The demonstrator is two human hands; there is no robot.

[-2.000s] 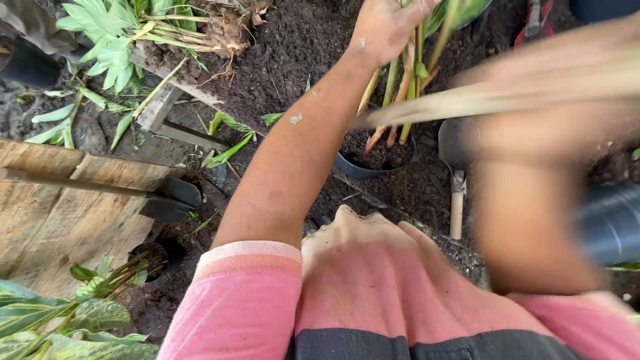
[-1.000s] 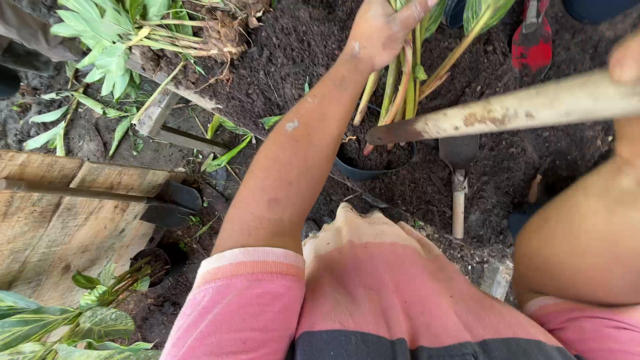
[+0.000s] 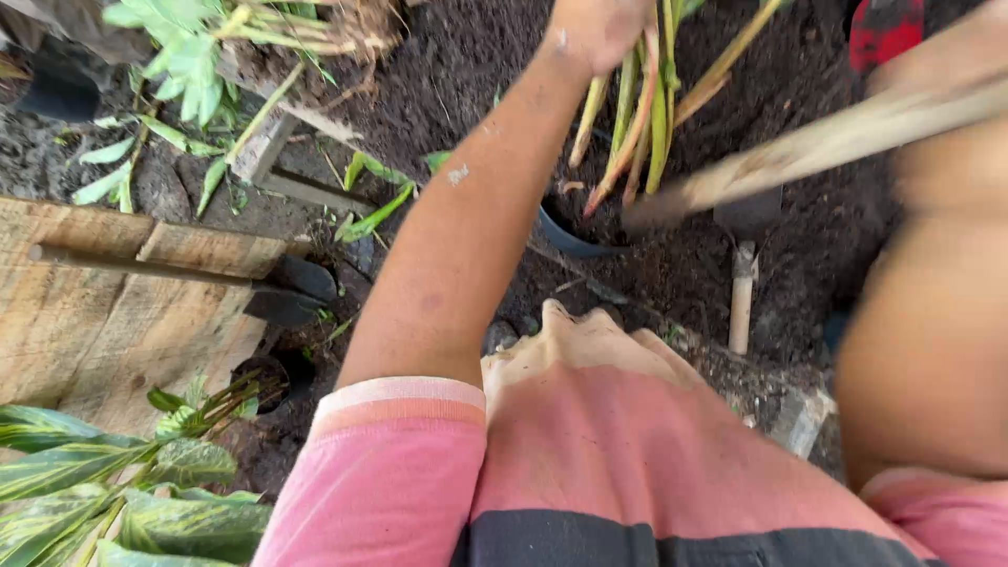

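Note:
Near the top of the head view, my left hand grips a bunch of plant stems, pinkish at their lower ends. These stand in a dark plastic pot part filled with soil. In my right hand, blurred at the upper right, is a long pale wooden stick. Its dark, soil-stained end reaches the soil in the pot, just right of the stems. My left forearm covers the left side of the pot, and the upper leaves lie beyond the frame.
A trowel with a wooden handle lies right of the pot, below a red tool. A second digging tool rests on wooden boards. Variegated plants fill the lower left; uprooted plants lie at the upper left on dark soil.
The stick has swung about between the frames, and its soiled end is now at the soil right of the stems. My left hand stays on the stems.

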